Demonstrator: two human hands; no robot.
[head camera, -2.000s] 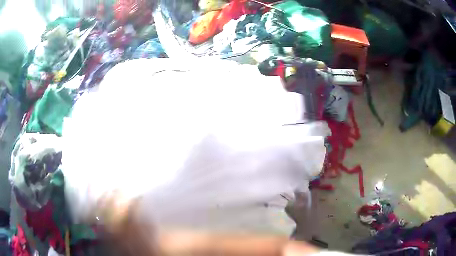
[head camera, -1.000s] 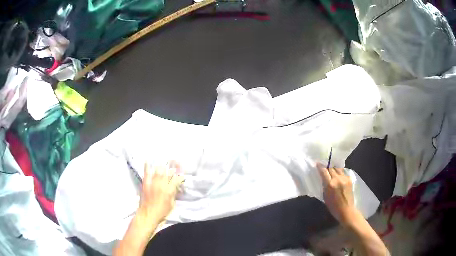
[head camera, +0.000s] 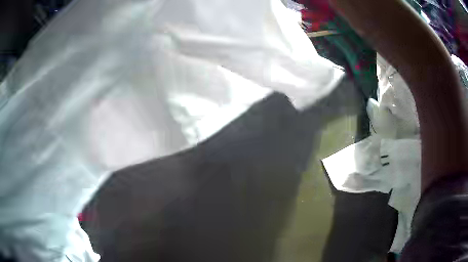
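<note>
A large white garment (head camera: 205, 56) is raised and blurred, covering the upper left and top of the view, its lower edge hanging over the dark tabletop (head camera: 205, 204). My bare right forearm curves up the right side from a dark sleeve and leaves the picture at the top edge. My right hand is out of the picture, so its hold cannot be seen. My left hand is not in view. No pen shows.
Another white garment (head camera: 359, 166) with two short dark marks lies at the right, partly behind the forearm. Green and red fabric (head camera: 362, 61) and a thin tan strip (head camera: 322, 34) show at the upper right. Sunlight falls across the tabletop.
The garment that lay flat under both hands is now lifted and fills the upper left. Both hands have left the view, and the right forearm now spans the right side.
</note>
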